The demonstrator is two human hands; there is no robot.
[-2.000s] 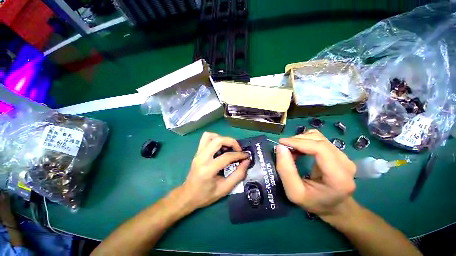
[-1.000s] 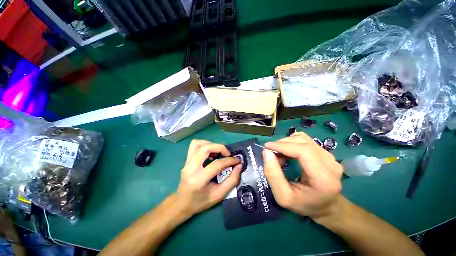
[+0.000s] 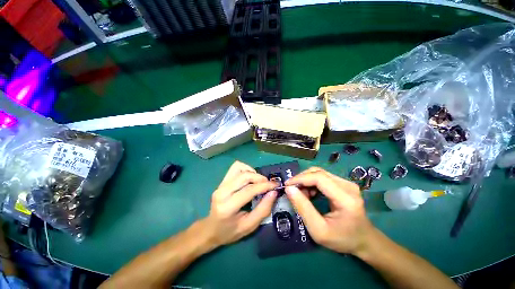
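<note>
The flat black fixture plate (image 3: 271, 246) with white lettering lies on the green mat in front of me. Its lower raised nest (image 3: 283, 224) holds a dark, shiny-rimmed housing. My left hand (image 3: 241, 198) and my right hand (image 3: 330, 210) meet over the upper nest (image 3: 275, 177), fingertips nearly touching. A thin, light, stick-like piece (image 3: 280, 187) shows between both sets of pinched fingertips. The fingers partly hide the upper nest and what sits in it.
Several loose housings (image 3: 398, 171) and a white needle bottle (image 3: 405, 198) lie right, near a dark slim tool (image 3: 465, 211). Three open cartons (image 3: 289, 119) stand behind. Parts bags lie left (image 3: 68, 175) and right (image 3: 446, 135). A black cap (image 3: 169, 173) sits left of the fixture.
My right hand has moved left and in to meet my left fingertips over the upper nest. The thin piece has come there with it. The camera view has shifted slightly.
</note>
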